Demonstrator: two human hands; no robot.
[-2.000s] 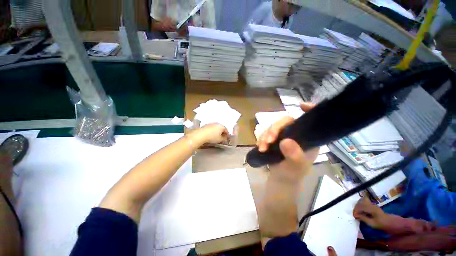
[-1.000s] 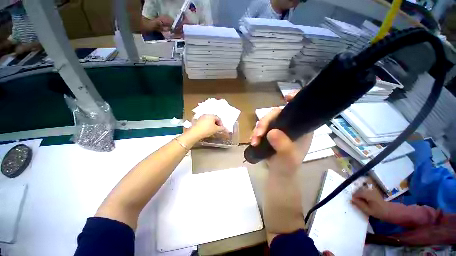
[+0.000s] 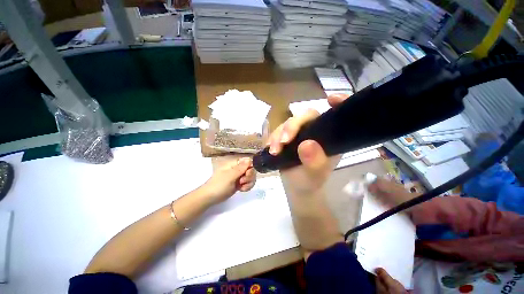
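Observation:
My right hand point(image 3: 313, 155) is closed around a black electric screwdriver point(image 3: 373, 112), its nose pointing left. My left hand point(image 3: 232, 179) is at the tip of the nose with its fingers pinched together; what the fingertips hold is too small to make out. A flat white unit point(image 3: 241, 235) lies on the bench below both hands. A clear box of small screws point(image 3: 235, 140) stands just ahead of the hands, with white cards point(image 3: 238, 109) fanned at its back.
Stacks of white units point(image 3: 230, 31) stand on brown cardboard at the back. A bag of screws point(image 3: 86, 140) lies by the metal post. A dark round dish is cut off at far left. Another person's hand point(image 3: 385, 192) is blurred at right over another white unit point(image 3: 385, 244). A black cord loops at right.
My left hand has left the screw box and come back to the screwdriver's nose. The screwdriver has tilted flatter and its nose has moved left. The view has shifted.

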